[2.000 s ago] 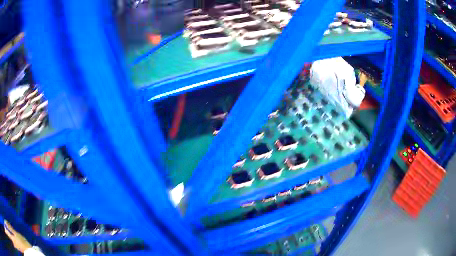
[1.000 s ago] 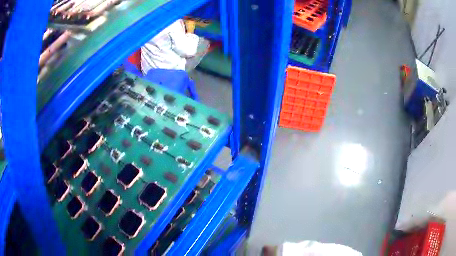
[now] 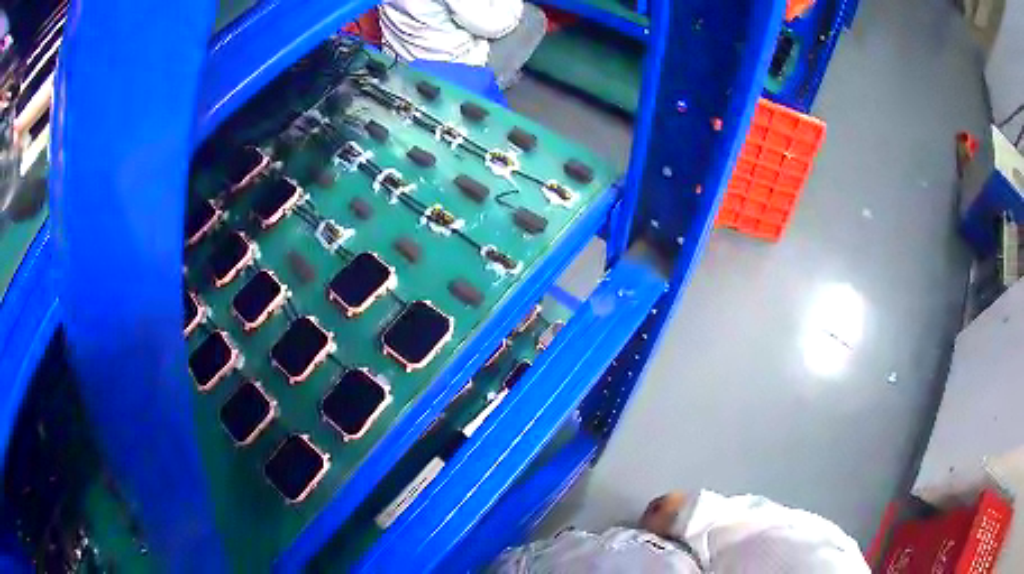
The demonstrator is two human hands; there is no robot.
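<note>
Square dark-faced smartwatches [image 3: 417, 334] with rose-gold rims lie in rows on the green mat [image 3: 371, 432] of the rack shelf. Beyond them, white charging fixtures [image 3: 440, 219] sit on black leads between small dark blocks [image 3: 466, 293]. At the bottom edge, a small part of what looks like my right hand [image 3: 665, 514] shows at the end of a white sleeve [image 3: 764, 538]. Its fingers are hidden or blurred, and I cannot tell whether it holds anything. Another pale sleeve shows beside it, but my left hand is not visible.
Blue rack posts [image 3: 133, 269] and beams [image 3: 517, 432] cross the near side. More devices lie on a lower tier. A person in a white smock [image 3: 438, 28] is beyond the shelf. An orange-red tray [image 3: 775, 168] is by the rack. A red box [image 3: 949, 544] is at lower right.
The view has swung right and come closer to the shelf of watches. The white sleeves and a bit of hand show more at the bottom. The watches show no clear movement.
</note>
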